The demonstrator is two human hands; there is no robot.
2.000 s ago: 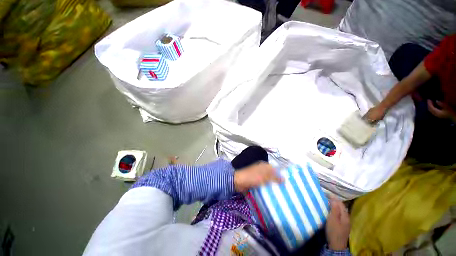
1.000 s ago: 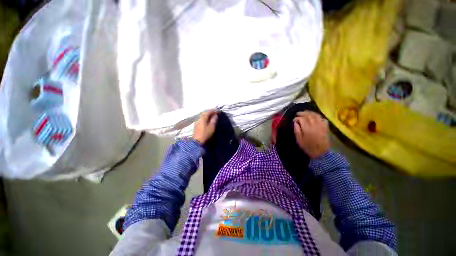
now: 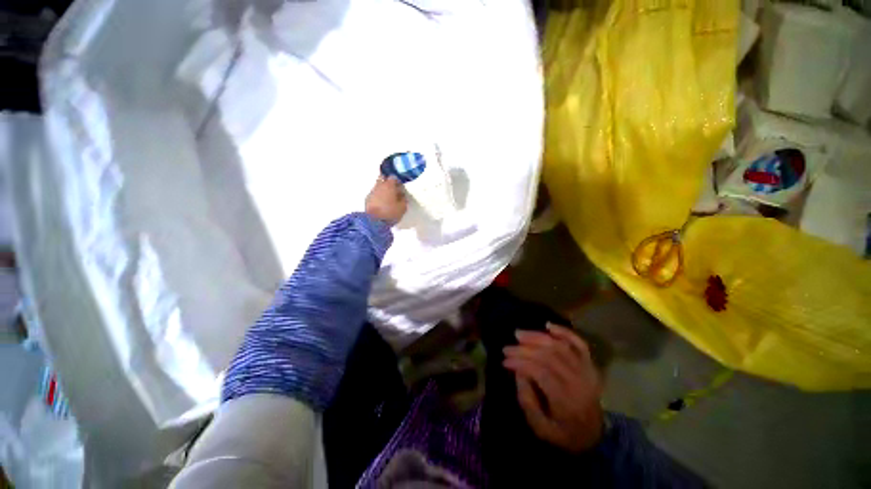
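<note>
The off-white inside-out cover (image 3: 437,186) is inside the large white woven sack (image 3: 210,287). Its dark round opening shows blue and white stripes. My left hand (image 3: 386,202) reaches over the near rim into the sack and has its fingertips on the edge of this opening, gripping it; the tips are partly hidden. My right hand (image 3: 554,382) is empty over my right thigh, with its fingers apart and a little bent.
At right, an open yellow sack (image 3: 630,134) holds several off-white covers (image 3: 802,62). Orange scissor-like loops (image 3: 659,258) and a dark red piece (image 3: 716,293) lie on it. A striped cover (image 3: 53,392) shows at the far left. Grey floor shows lower right.
The striped cover held earliest is gone from my hands. My left hand has moved from my knee into the white sack, onto the cover. My right hand has opened over my thigh. The view has shifted.
</note>
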